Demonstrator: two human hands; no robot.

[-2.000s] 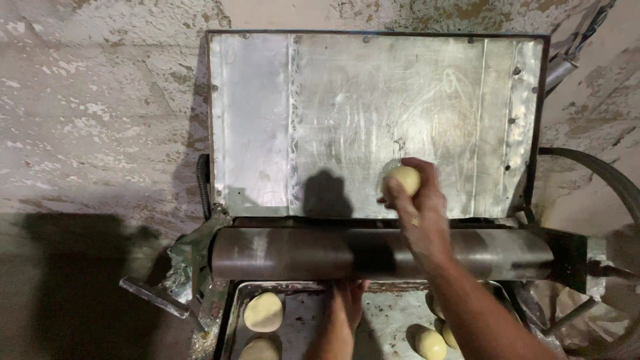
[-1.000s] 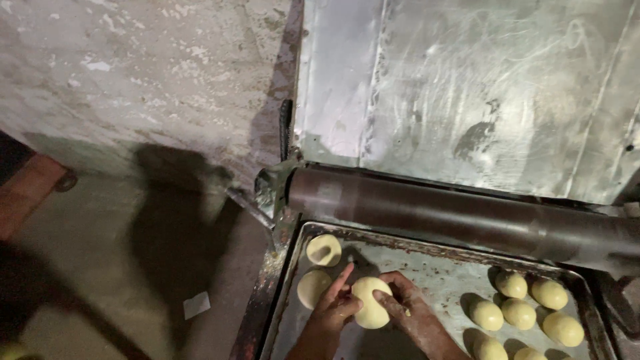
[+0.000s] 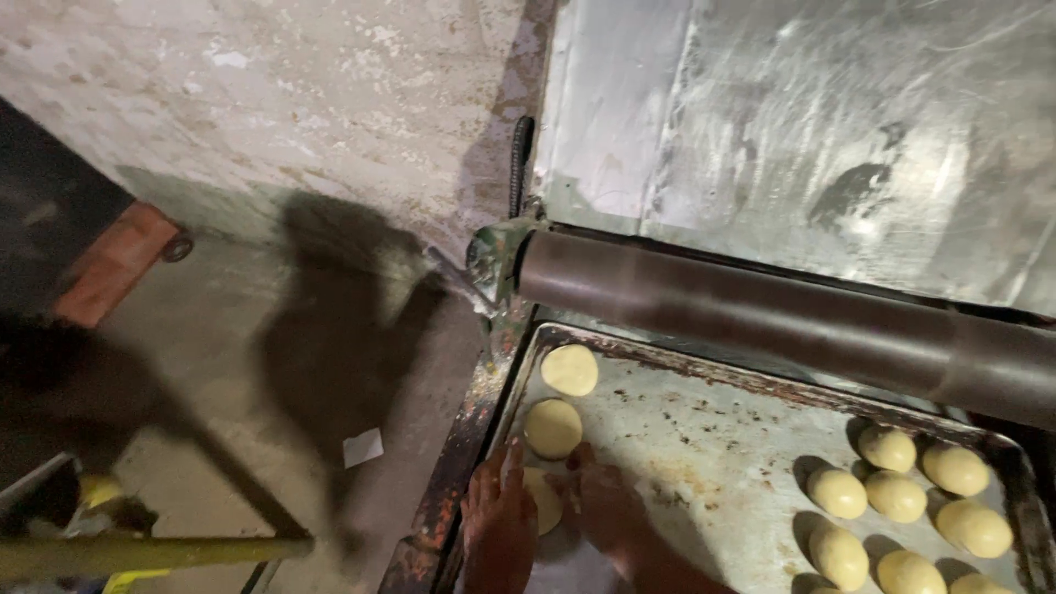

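My left hand and my right hand are low in the view, on either side of a flattened dough round at the left edge of a metal baking tray. Fingers of both hands touch or nearly touch that round, and it is partly covered. Above it on the tray lie another flat dough round and, nearest the corner, a third flat round. Several dough balls are grouped at the tray's right side. Whether my fingers grip the round is not clear.
A dark metal roller lies across the machine just beyond the tray, with a sloping sheet-metal plate behind it. A metal lever juts out at the roller's left end. An orange object and a yellow bar are at the left.
The view has swung left. My right hand held a dough ball above the roller two seconds ago; a second ago both hands held a dough piece over the tray. Now they are lower, at the tray's left edge.
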